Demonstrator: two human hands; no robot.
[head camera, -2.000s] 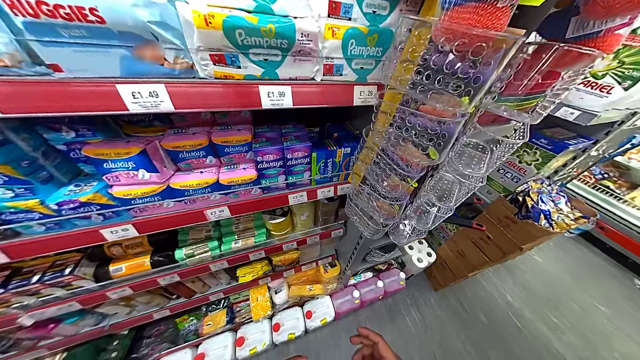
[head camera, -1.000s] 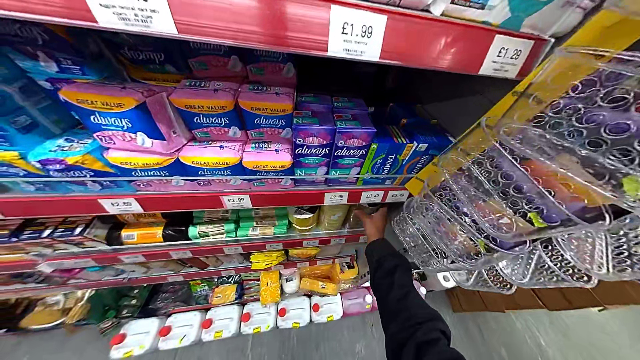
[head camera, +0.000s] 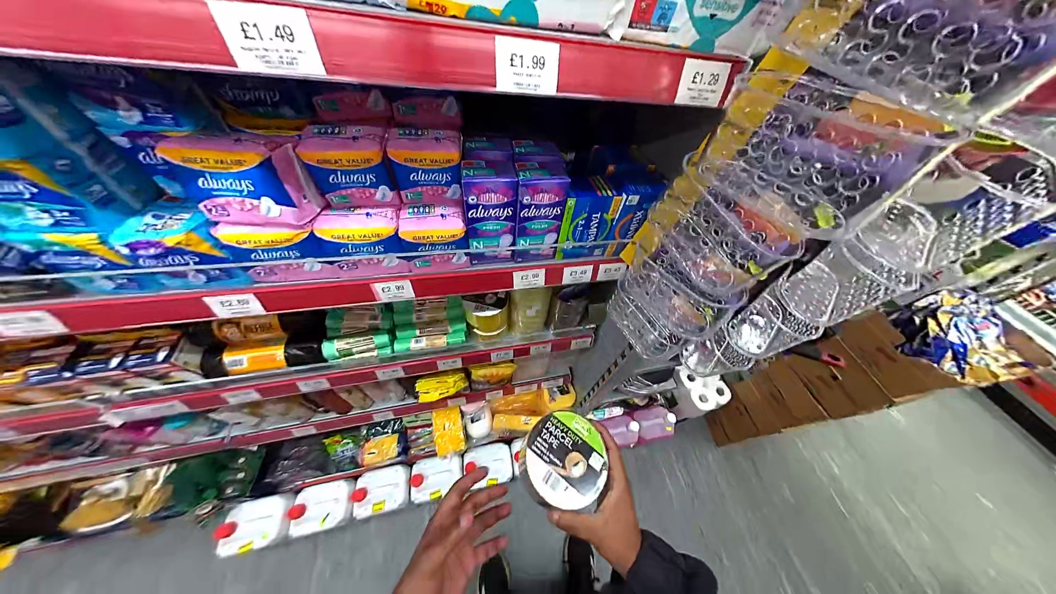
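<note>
My right hand (head camera: 615, 516) grips a roll of parcel tape (head camera: 565, 462) by its right side, with the round printed label facing up. Just left of the roll is my left hand (head camera: 462, 532), palm turned inward, fingers spread and holding nothing. Beyond both hands, white plastic jugs with red caps (head camera: 381, 491) stand in a row on the floor. Rolls of tape (head camera: 487, 315) sit on the shelf below the sanitary products, beside green rolls of bags (head camera: 429, 323).
Red-edged shelves (head camera: 313, 293) hold packs of sanitary pads (head camera: 239, 186). Clear plastic hanging bins (head camera: 709, 247) jut out at the right. Flattened cardboard (head camera: 813, 384) and toilet rolls (head camera: 703, 389) lie beyond them. My shoes (head camera: 577, 561) show below my hands.
A second ago my right hand reached to the shelf below the sanitary products; now it is drawn back, low, with the tape roll in it. My left hand has come into view.
</note>
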